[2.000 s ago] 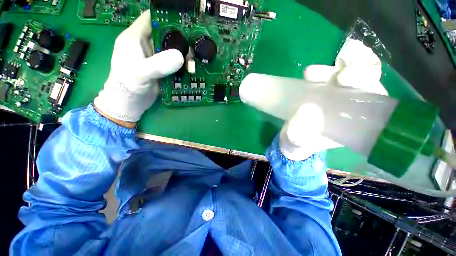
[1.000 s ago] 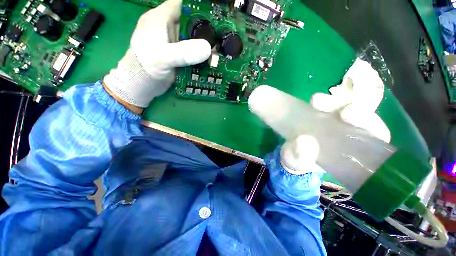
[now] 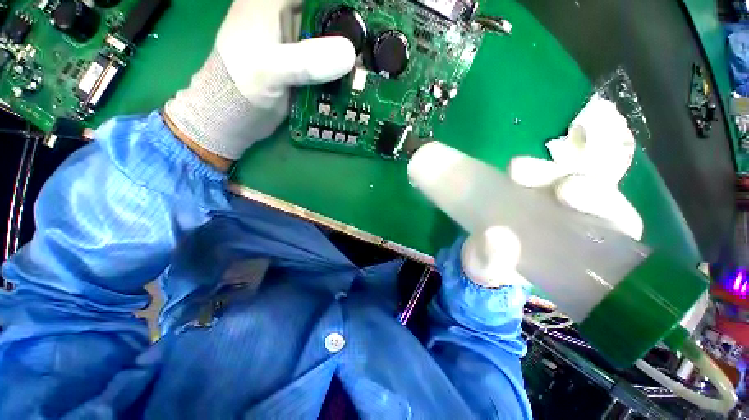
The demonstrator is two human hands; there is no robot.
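A green circuit board (image 3: 411, 90) lies on the green mat, its top cut off by the picture's edge. My left hand (image 3: 263, 66), in a white glove, grips its left side, the thumb by two round black capacitors (image 3: 389, 52). My right hand (image 3: 494, 253), also gloved, holds a thick translucent dispensing syringe (image 3: 534, 225) with a green adapter cap (image 3: 645, 308). The syringe's near end points at the board's lower right corner; its tip is not visible. A crumpled white cloth (image 3: 604, 139) lies just beyond my right fingers.
A second circuit board (image 3: 49, 74) lies on the mat (image 3: 345, 193) at the left. A clear air hose (image 3: 706, 369) curves from the cap. Clear film (image 3: 626, 94) lies by the cloth. A dark strip (image 3: 649, 66) runs at the right with a small board (image 3: 700, 102) on it. Wire racks stand below.
The view has shifted, so the boards sit higher and the held board further right. The syringe has tilted, its cap end now lower in view. Both hands keep their hold.
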